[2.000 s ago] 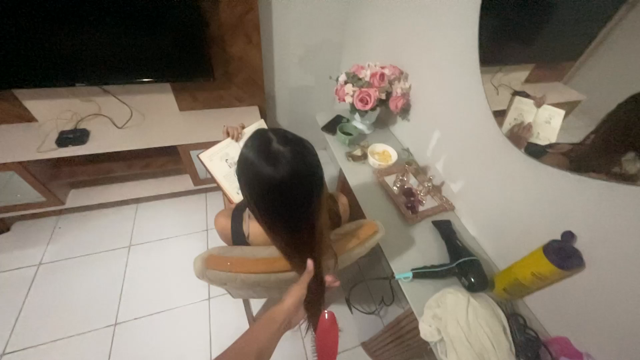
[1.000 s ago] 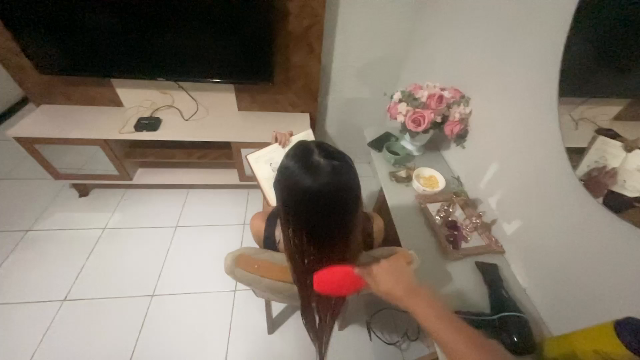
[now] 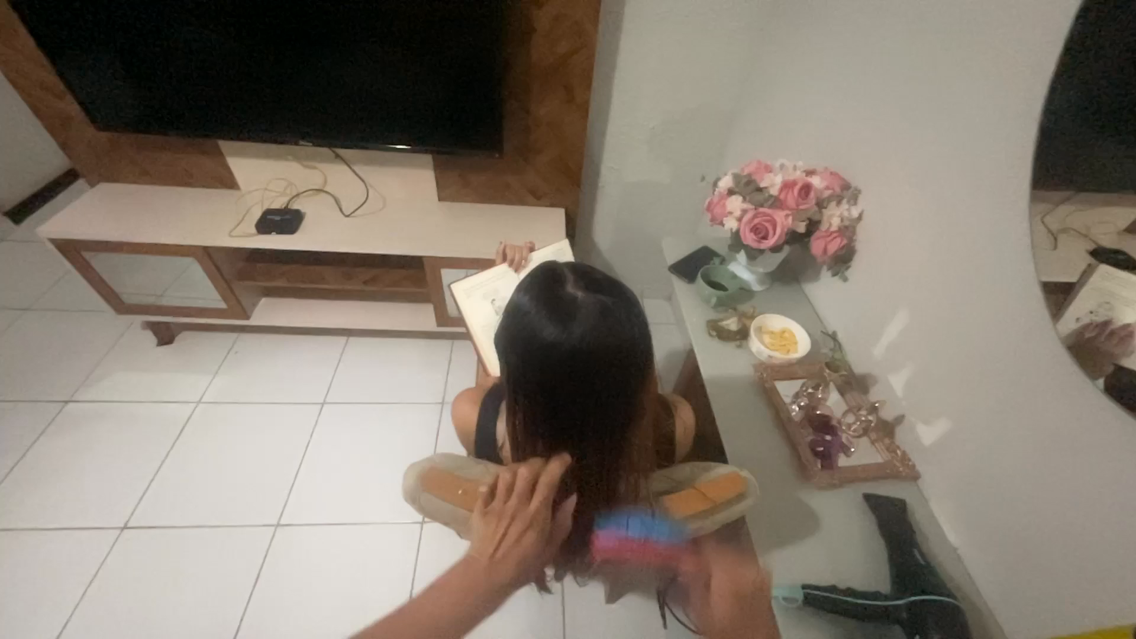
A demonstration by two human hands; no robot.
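A person with long dark hair [image 3: 577, 355] sits on a padded chair [image 3: 439, 493], back to me, holding an open book [image 3: 486, 306]. My left hand [image 3: 524, 510] lies against the left side of the hair, low down, with some fingers over the strands. To its right, my right hand [image 3: 723, 577] is blurred and grips a hairbrush [image 3: 641, 537] that looks red-pink with a blue bristle side. The brush is at the lower lengths of the hair; its handle is hidden in the hand.
On the side table [image 3: 772, 506] at right are a hair dryer [image 3: 914, 568], a mirrored tray [image 3: 794, 426], a white bowl [image 3: 779, 338], a green cup [image 3: 721, 284], a phone [image 3: 697, 264] and a flower vase [image 3: 754, 266]. A TV cabinet [image 3: 399, 226] stands ahead.
My left hand has come into view at the hair since one second ago. The brush, in my right hand, has turned to show blue and sits lower, right of the hair's middle.
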